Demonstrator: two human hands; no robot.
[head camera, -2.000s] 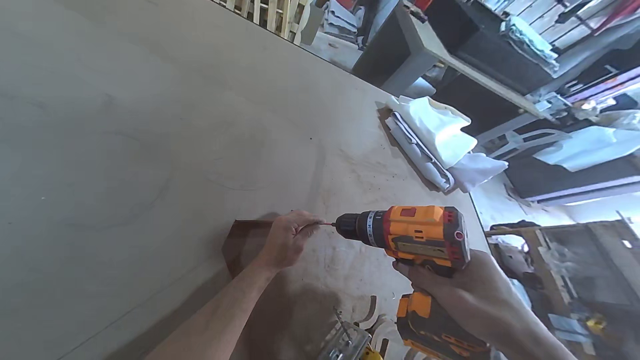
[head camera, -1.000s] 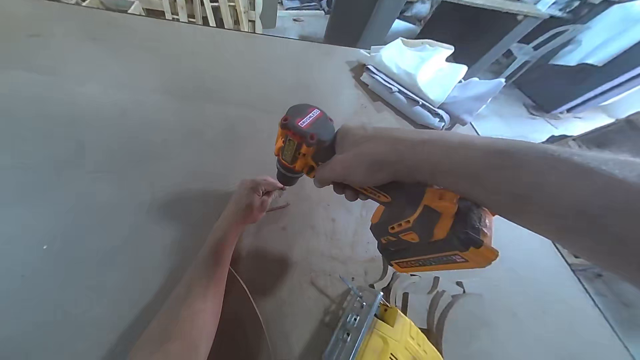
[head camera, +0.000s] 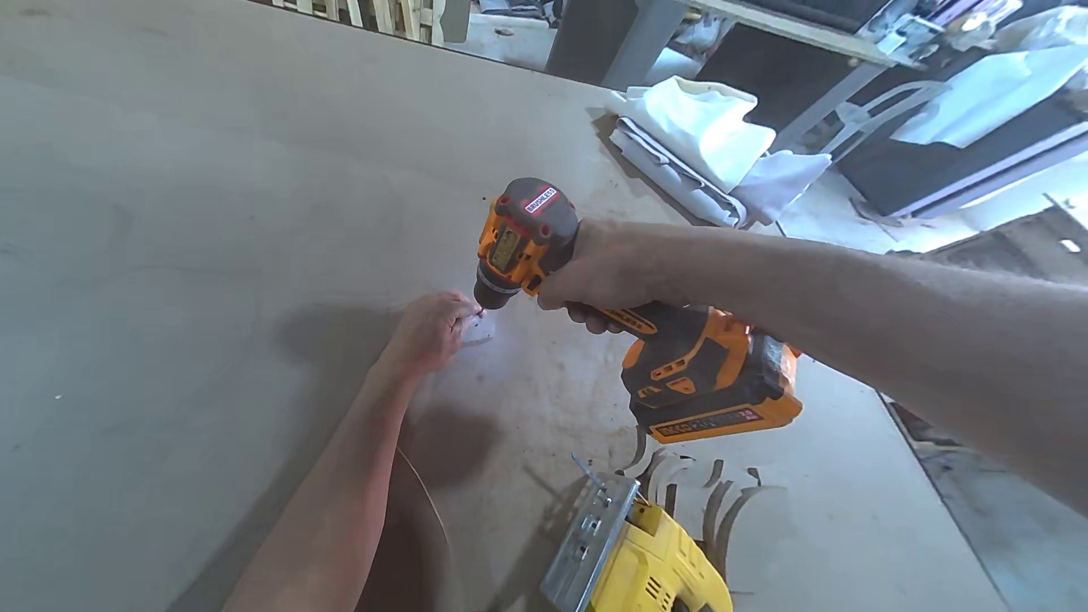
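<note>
My right hand (head camera: 603, 268) grips an orange and black cordless drill (head camera: 527, 238) by its handle, with the chuck pointing down toward the pale tabletop (head camera: 212, 212). The drill's battery (head camera: 722, 382) hangs toward the right. Right beside the chuck is my left hand (head camera: 438, 327), its fingertips pinched together on something small, too hidden to name. Any bit in the chuck is barely visible. A faint light patch shows on the board under the fingers.
A yellow jigsaw (head camera: 654, 569) with a metal base plate lies at the bottom. Several curved cut strips (head camera: 722, 518) are next to it. Folded white cloths (head camera: 697, 136) rest near the far edge. A thin cord (head camera: 429, 501) runs beside my left forearm.
The drill has swung from lying sideways, chuck toward my left hand, to pointing down at the board. My right forearm now reaches in from the right. The view has turned.
</note>
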